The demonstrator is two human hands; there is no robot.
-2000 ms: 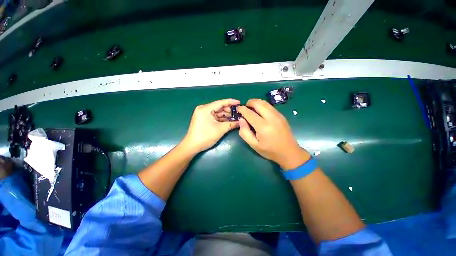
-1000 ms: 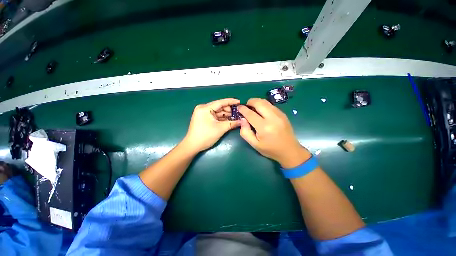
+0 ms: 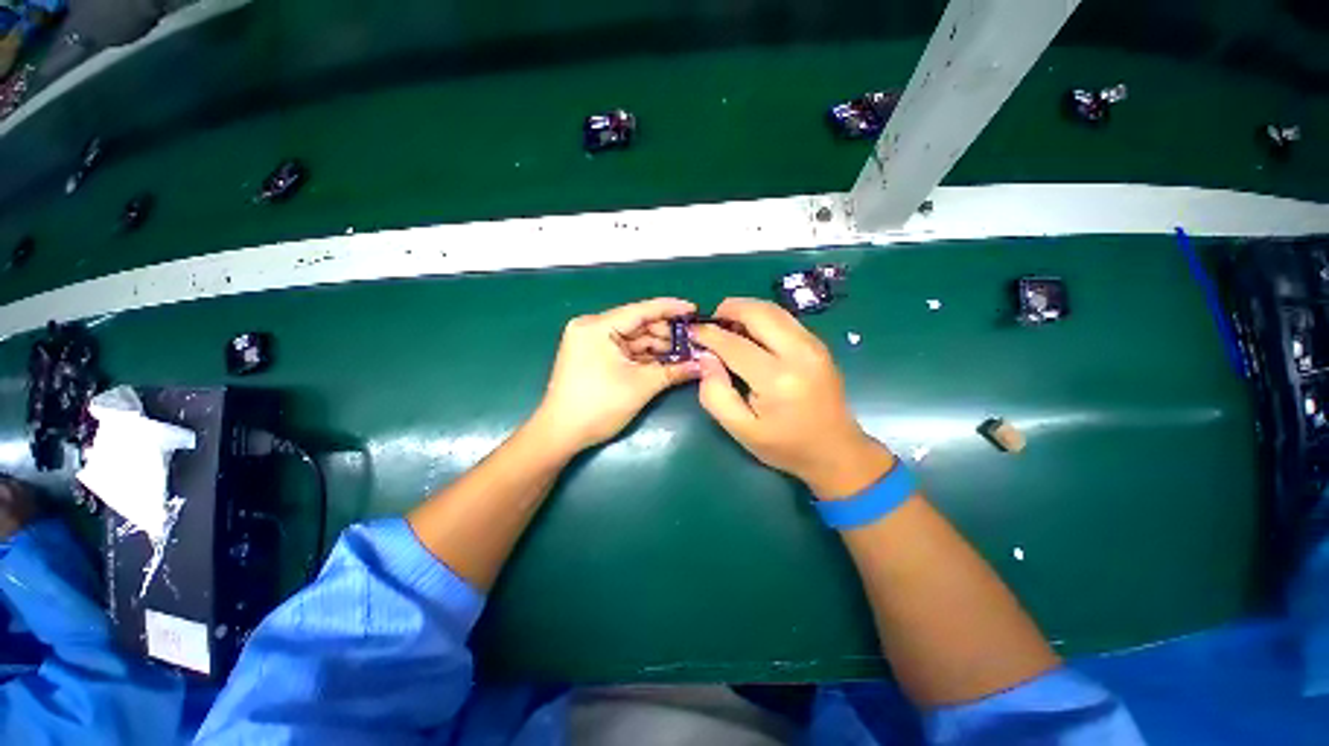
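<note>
A small black electronic module (image 3: 681, 340) is held between the fingertips of both hands above the green bench (image 3: 700, 583). My left hand (image 3: 598, 376) grips it from the left, with the palm partly turned up and the fingers curled. My right hand (image 3: 787, 391), with a blue wrist band (image 3: 866, 500), grips it from the right with thumb and fingers. The fingers hide much of the module. A waiting module (image 3: 808, 289) lies just beyond my right hand, near the white rail.
Beyond the white rail (image 3: 437, 252) and metal post (image 3: 955, 110), a green belt carries several modules (image 3: 609, 130). A separate black unit (image 3: 1041, 300) and tan block (image 3: 1003, 434) lie right. A black box (image 3: 182, 568) with white cloth (image 3: 134, 464) stands left, beside a person's blue sleeve (image 3: 73, 612).
The modules on the belt have moved to the left, and one has come out from behind the post. Both hands stay in nearly the same place, still holding the module. The view has shifted slightly.
</note>
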